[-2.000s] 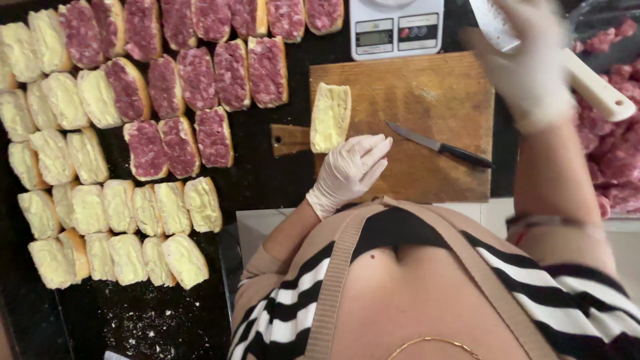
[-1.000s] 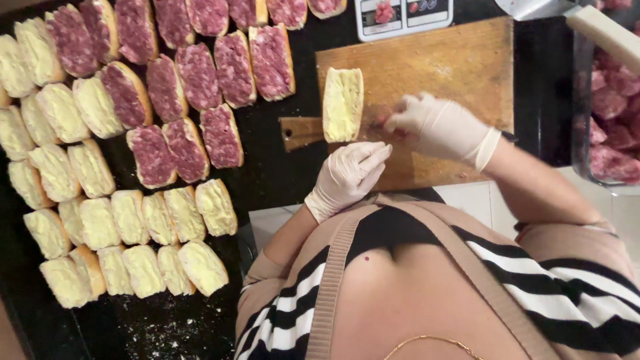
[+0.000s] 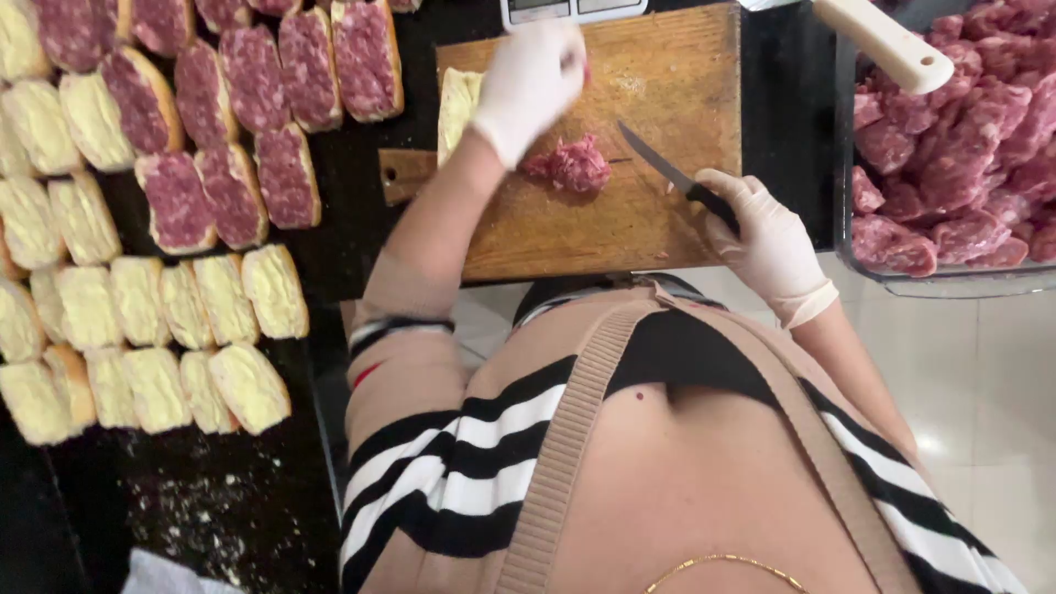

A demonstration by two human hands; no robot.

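My right hand [image 3: 763,239], in a pale glove, is closed on the black handle of a kitchen knife [image 3: 656,157], its blade over the wooden cutting board [image 3: 676,74]. My gloved left hand [image 3: 528,91], blurred, is raised over the board's upper left; a bit of red shows at its fingers, but whether it holds meat is unclear. Behind it, a bread half with pale yellow spread [image 3: 456,107] lies partly hidden on the board. A small heap of raw ground meat [image 3: 577,165] sits mid-board, between the left wrist and the knife.
Rows of bread halves with yellow spread [image 3: 276,293] and with raw meat [image 3: 285,177] cover the black counter on the left. A kitchen scale [image 3: 577,10] stands behind the board. On the right, a clear dish [image 3: 843,165] holds raw meat, with a pale utensil handle [image 3: 887,41] above its corner.
My left hand has moved up across the board. My right hand has moved back to the knife handle. The heap of meat now shows on the board.
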